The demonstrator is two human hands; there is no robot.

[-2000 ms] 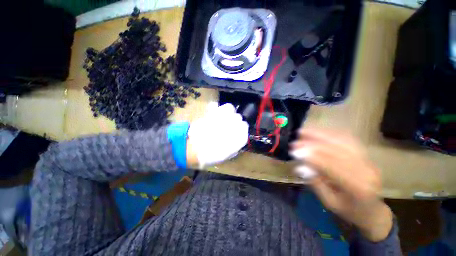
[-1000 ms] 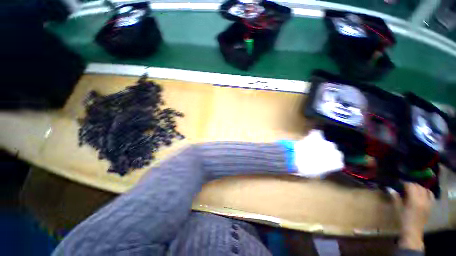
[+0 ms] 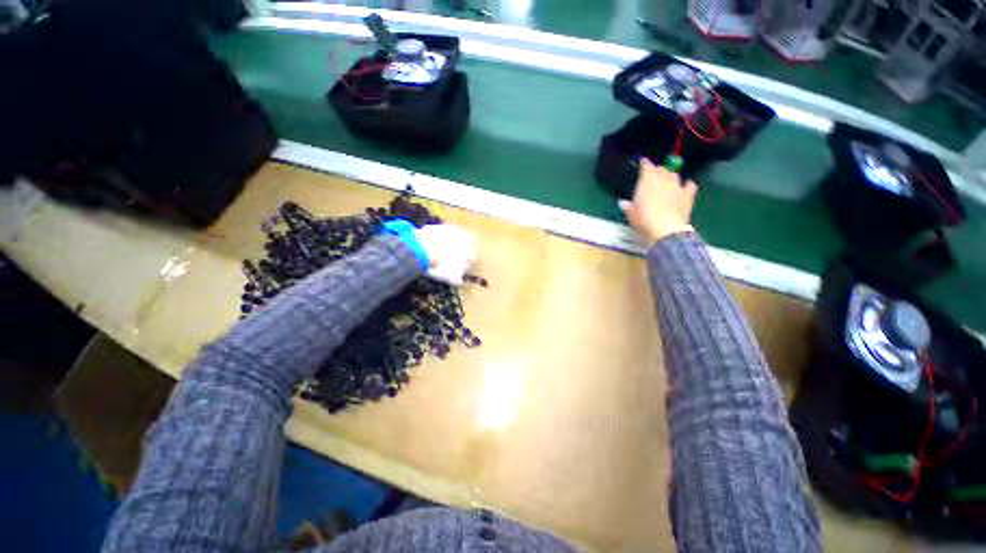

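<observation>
My left hand [image 3: 449, 254], in a white glove with a blue band at the wrist, is at the upper right edge of the pile of small black button strips [image 3: 368, 351]. Its fingers are small and blurred, so I cannot tell whether it holds one. My right hand [image 3: 661, 202] reaches over the belt's rail to the near edge of a black speaker unit [image 3: 622, 162] on the belt. Its fingertips touch the housing by a green component [image 3: 675, 164]. The unit has a silver driver [image 3: 662, 92] and red lead wires [image 3: 708, 121]. The grip itself is partly hidden.
The green belt [image 3: 530, 130] runs behind the pale rail [image 3: 541, 221]. Another speaker unit [image 3: 400, 108] stands on it at left, another [image 3: 892, 189] at right. An open unit [image 3: 887, 346] lies on the tan bench [image 3: 562, 378] at right. Stacked black housings [image 3: 130, 119] fill the upper left.
The view has shifted. My left hand has moved from the units at right to the pile. My right hand has left those units and reached forward to one on the belt.
</observation>
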